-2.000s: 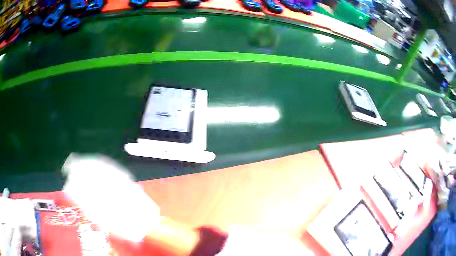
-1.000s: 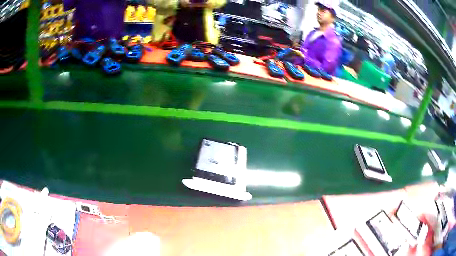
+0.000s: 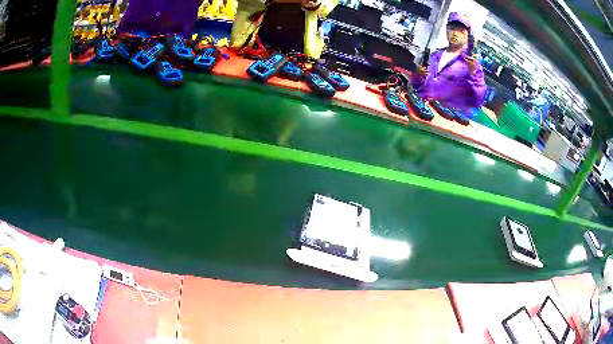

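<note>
An e-reader (image 3: 334,226) with a black frame and a grey-white screen lies on a white tray (image 3: 331,263) on the dark green conveyor belt (image 3: 201,195), just right of centre. A second e-reader (image 3: 520,236) lies on a white tray farther right on the belt. Neither my left hand nor my right hand can be made out in the picture. A faint pale blur shows at the bottom edge, left of centre, too unclear to name.
Waiting e-readers (image 3: 555,320) lie on the red mat (image 3: 316,312) at lower right. At left are papers, a yellow tape roll (image 3: 8,281), a black-and-red item (image 3: 72,316) and a small meter (image 3: 118,275). A green rail (image 3: 296,154) crosses the belt. Blue meters (image 3: 267,66) and people (image 3: 454,74) are opposite.
The gloved hand seen at lower left has dropped out of view. The view has tilted up. The e-reader on the belt appears farther right in the picture. The person opposite has raised their hands.
</note>
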